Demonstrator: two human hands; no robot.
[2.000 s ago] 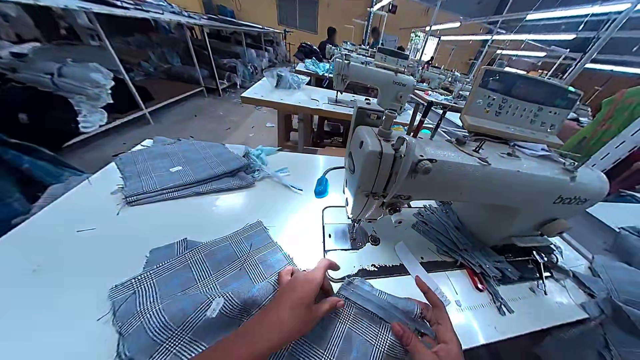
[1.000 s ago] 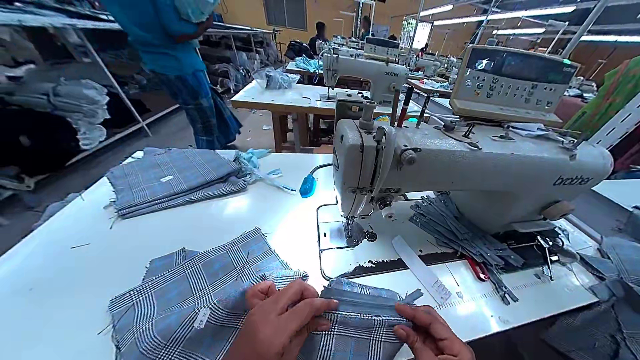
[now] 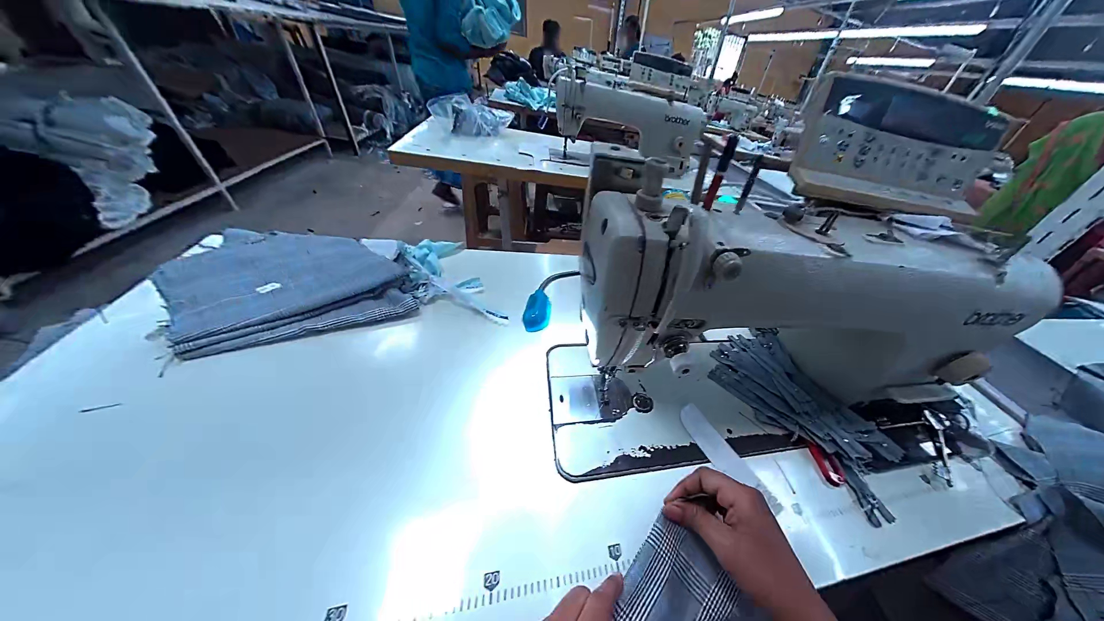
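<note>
A plaid fabric piece (image 3: 677, 573) lies at the table's near edge, partly cut off by the frame. My right hand (image 3: 733, 526) pinches its upper corner between thumb and fingers. Only the fingertips of my left hand (image 3: 591, 601) show, at the fabric's left edge; whether they grip it is unclear. Beyond both hands stands a Brother sewing machine (image 3: 819, 285), its needle and presser foot (image 3: 608, 388) over the metal plate. Grey zippers (image 3: 793, 392) lie in a bundle under the machine arm. A pale flat strip (image 3: 720, 448) lies just beyond my right hand.
A stack of plaid pieces (image 3: 276, 289) sits at the table's far left beside light-blue scraps (image 3: 431, 259). A red-handled tool (image 3: 826, 464) and small metal scissors (image 3: 938, 444) lie at right. More fabric (image 3: 1052, 517) is at the right edge. A person (image 3: 435, 52) stands beyond the table.
The plaid pieces that lay on the near left of the table are out of view there. My hands have moved to the near edge, and the grey zipper on the fabric is no longer visible.
</note>
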